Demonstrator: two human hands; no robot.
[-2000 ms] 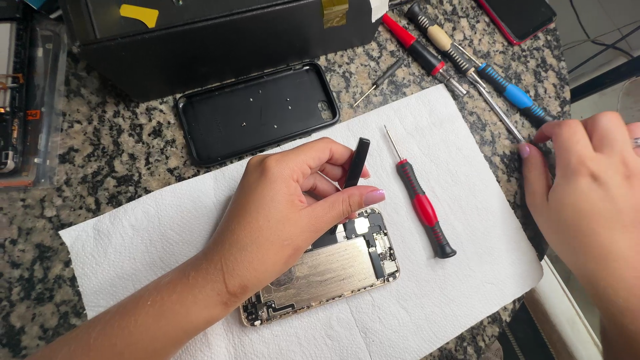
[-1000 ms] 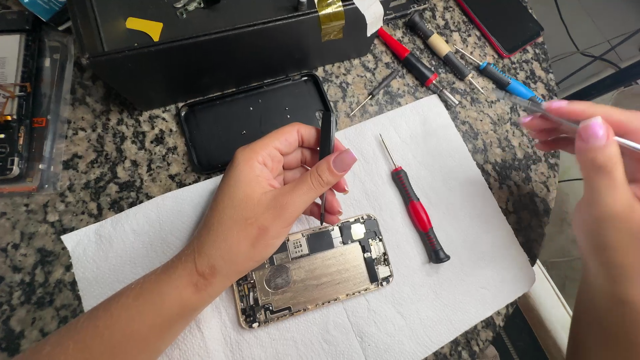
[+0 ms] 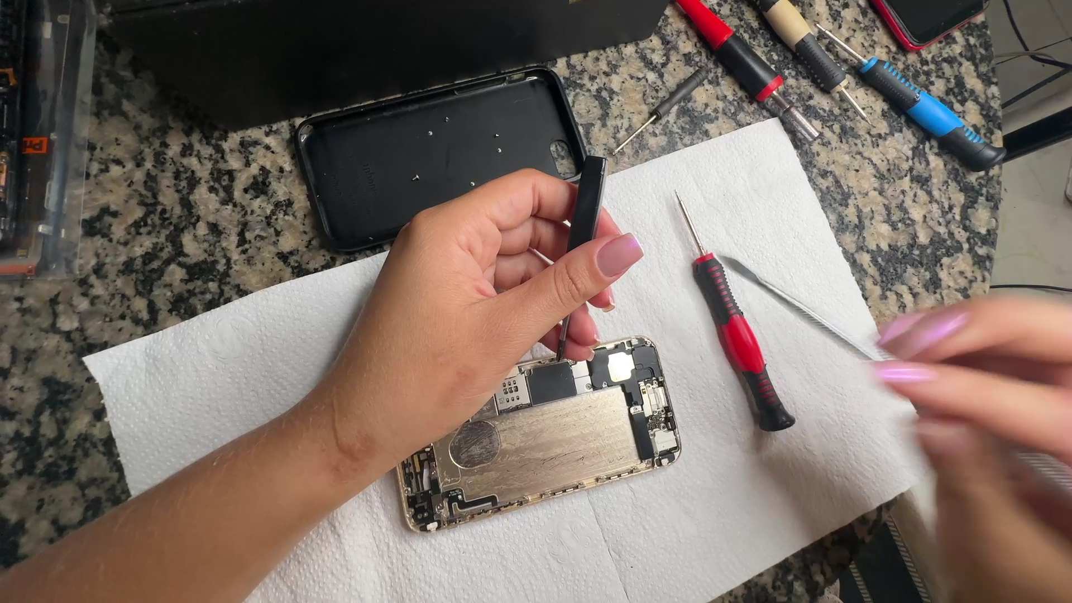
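My left hand (image 3: 494, 276) holds black tweezers (image 3: 589, 205) upright, their tips at the upper edge of an opened smartphone housing (image 3: 544, 444). The housing lies on a white paper towel (image 3: 226, 360), with its inner metal plate and circuit parts exposed; my hand hides its upper left part. At the right, my right hand (image 3: 988, 394), blurred, grips a slim metal spudger (image 3: 804, 310) whose flat tip points toward the red and black screwdriver (image 3: 741, 343). That screwdriver lies on the towel between my hands.
A black phone case (image 3: 402, 159) holding several tiny screws lies behind my left hand, before a black box (image 3: 377, 50). Beyond the towel lie a small black screwdriver (image 3: 670, 105), a red one (image 3: 737, 54), a beige one (image 3: 804, 46), a blue one (image 3: 930, 109) and a red-edged phone (image 3: 925, 17).
My right hand has brought the metal spudger from the tools at the upper right down over the towel's right side. My left hand keeps the tweezers at the housing. The view is closer.
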